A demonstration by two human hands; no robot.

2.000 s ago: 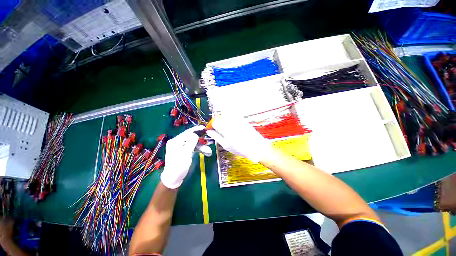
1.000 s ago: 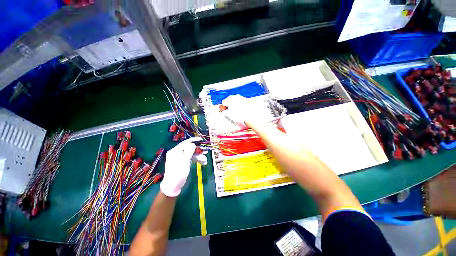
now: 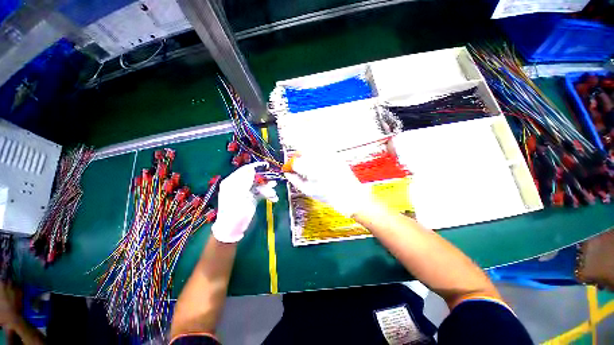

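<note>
My left hand [image 3: 237, 199], in a white glove, holds a small red connector housing [image 3: 260, 178] between thumb and fingers, left of the wire tray. A few mixed-colour wires [image 3: 275, 171] trail from it to the right. My right hand [image 3: 327, 180], also white-gloved with an orange fingertip, is at these wires, its fingertips pinched close to the housing. Whether it grips a single wire is too small to tell. The off-white wire tray [image 3: 471, 180] lies under my right hand, with blue [image 3: 328, 93], black [image 3: 441, 108], red [image 3: 380, 166] and yellow wires [image 3: 330, 226] in compartments.
A large harness pile [image 3: 151, 236] lies left of the yellow line [image 3: 271, 249]. A small bunch [image 3: 244, 135] lies by the metal post [image 3: 225, 57]. Another pile [image 3: 552, 145] and a blue connector bin [image 3: 584, 111] are at right. A vented box [image 3: 25, 176] and another person's arm [image 3: 15, 313] are at left.
My right hand was over the tray's upper-left compartments one second ago and is now back beside my left hand at the housing. My left hand has barely moved. The camera view has shifted.
</note>
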